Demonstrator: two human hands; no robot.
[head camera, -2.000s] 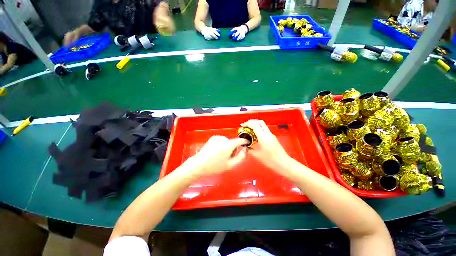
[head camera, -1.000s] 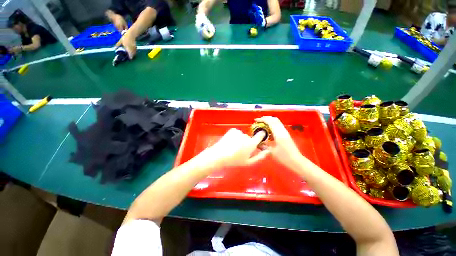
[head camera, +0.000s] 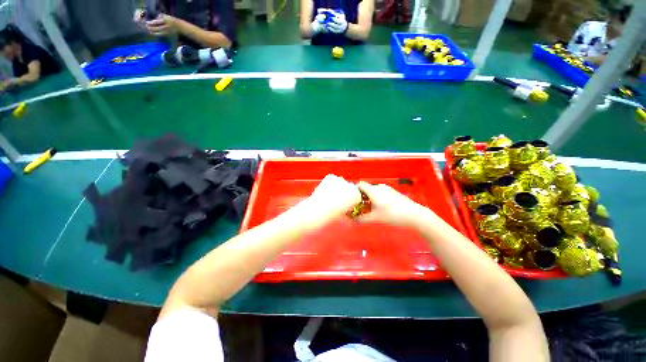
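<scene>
A gold shell (head camera: 362, 205) is between my two bare hands, above the red tray (head camera: 340, 276). My right hand (head camera: 386, 203) is closed around its right side. My left hand (head camera: 334, 194) is curled against its left and upper side, and its fingertips are hidden. The hands cover most of the shell, so its opening and any liner inside cannot be seen. A loose pile of flat black liner pieces (head camera: 170, 201) lies left of the tray. A small dark scrap (head camera: 405, 182) is at the tray's back right.
A red bin (head camera: 459, 201) heaped with gold shells (head camera: 528, 201) touches the tray's right side. Across the line are blue bins (head camera: 433, 72), a yellow cylinder (head camera: 224, 84) and handheld bodies (head camera: 520, 89). Grey posts rise from the line. Several people work opposite, one with gloved hands (head camera: 330, 21).
The left hand has moved from fingers in the shell's opening to a curled grip covering more of it. The view has shifted slightly. The gloved hands opposite have come together.
</scene>
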